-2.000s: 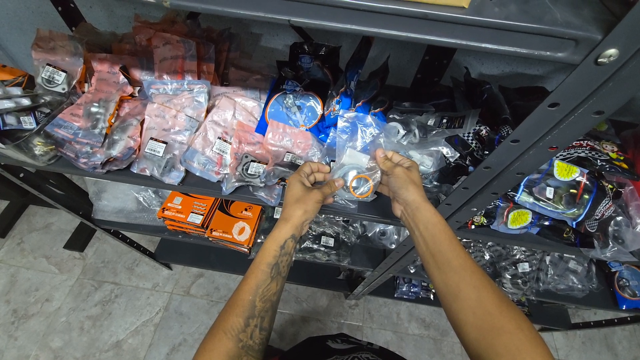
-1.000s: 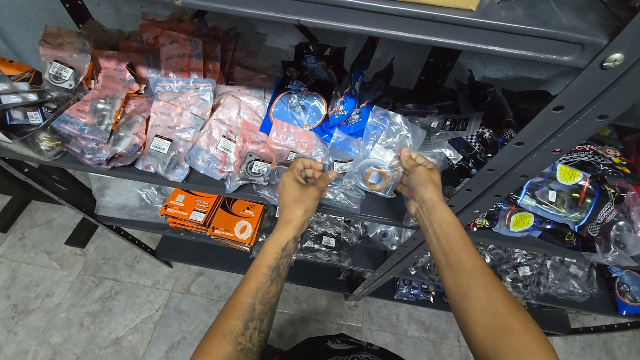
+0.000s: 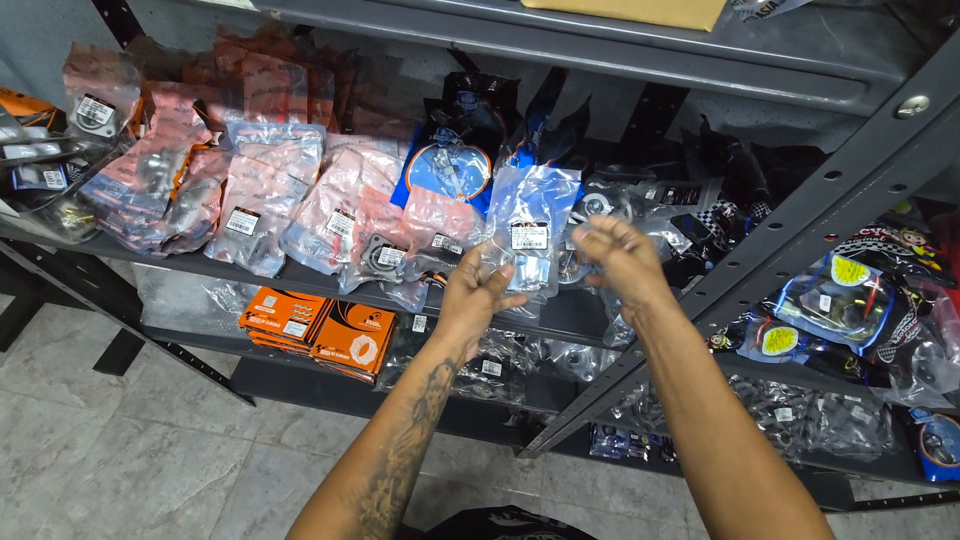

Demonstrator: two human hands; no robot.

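My left hand [image 3: 484,296] grips the lower left edge of a clear plastic bag [image 3: 534,225] with a white printed label and a shiny metal part inside. The bag is upright at the front edge of the middle shelf. My right hand [image 3: 615,259] is just right of the bag, its fingers apart and partly curled; whether it touches the clear bags behind it I cannot tell. Behind the held bag, a blue bag [image 3: 450,169] with a round clear window leans on the shelf. Clear bags with round metal parts [image 3: 596,204] lie behind my right hand.
Pink-tinted bags of metal parts [image 3: 259,202] fill the shelf's left side. Orange flat packets [image 3: 352,337] are stacked on the shelf below. A slanting perforated metal post [image 3: 750,262] stands right of my right hand. Another shelf [image 3: 570,45] overhangs the bags, with a yellow box [image 3: 622,11] on it.
The clear bag with the orange ring, earlier between my hands, is no longer there. A labelled clear bag is now in my left hand, and my right hand is off to its right.
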